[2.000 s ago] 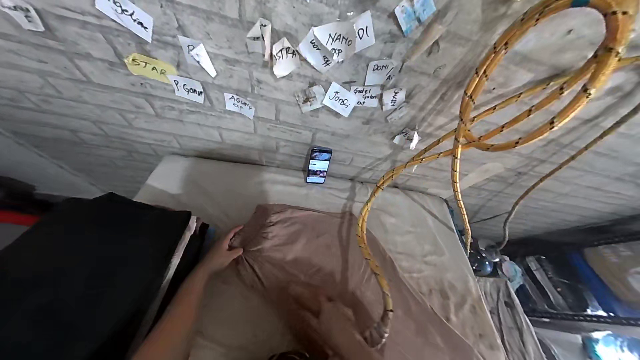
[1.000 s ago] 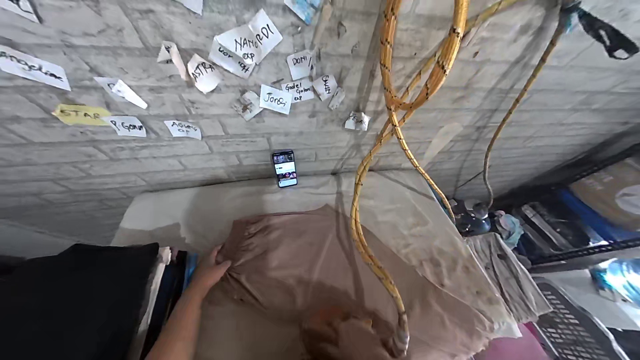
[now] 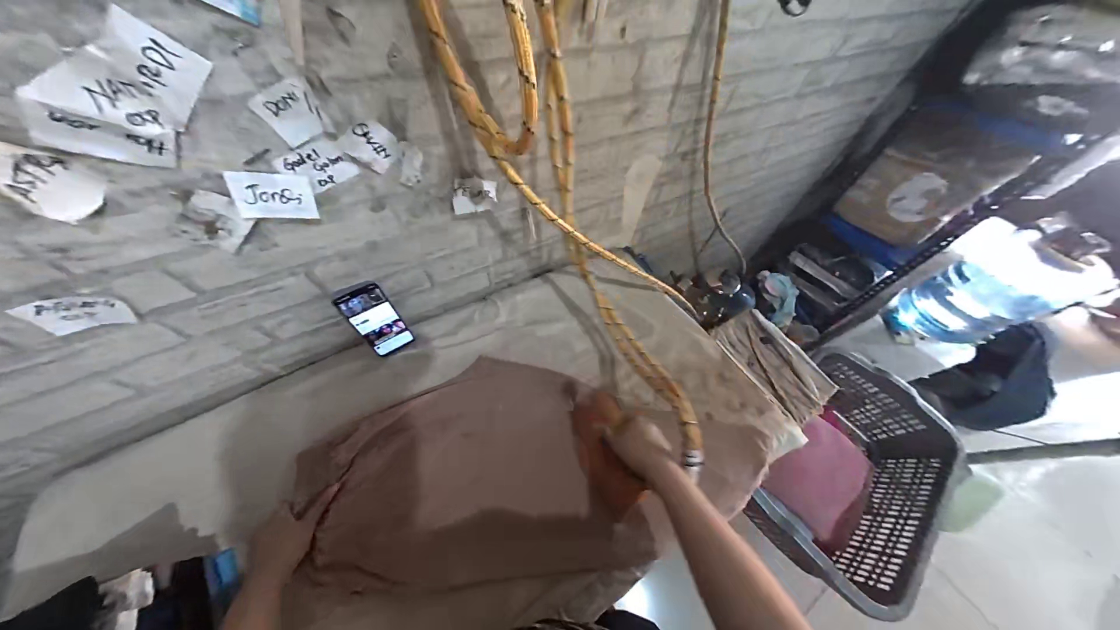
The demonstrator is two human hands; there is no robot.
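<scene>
A brown cloth garment (image 3: 472, 472) lies spread on a board with a pale cover (image 3: 254, 420). At the garment's left edge, my left hand (image 3: 284, 534) grips a fold of the cloth. My right hand (image 3: 639, 444) is closed around the handle of an orange-brown iron (image 3: 604, 464), which rests on the right part of the garment. A yellow cord with dark flecks (image 3: 643, 363) hangs down to the iron's rear, beside my right wrist. The underside of the iron is hidden.
A smartphone (image 3: 374, 319) leans on the brick wall behind the board. Dark folded clothes (image 3: 70, 608) sit at the lower left. Right of the board are a grey plastic basket (image 3: 910, 516) with pink cloth (image 3: 822, 477), a rack (image 3: 927, 227) and a large water bottle (image 3: 945, 302).
The view has swung to the right, bringing the whole basket into sight. My right hand with the iron, low in the frame before, is now farther up on the right part of the garment.
</scene>
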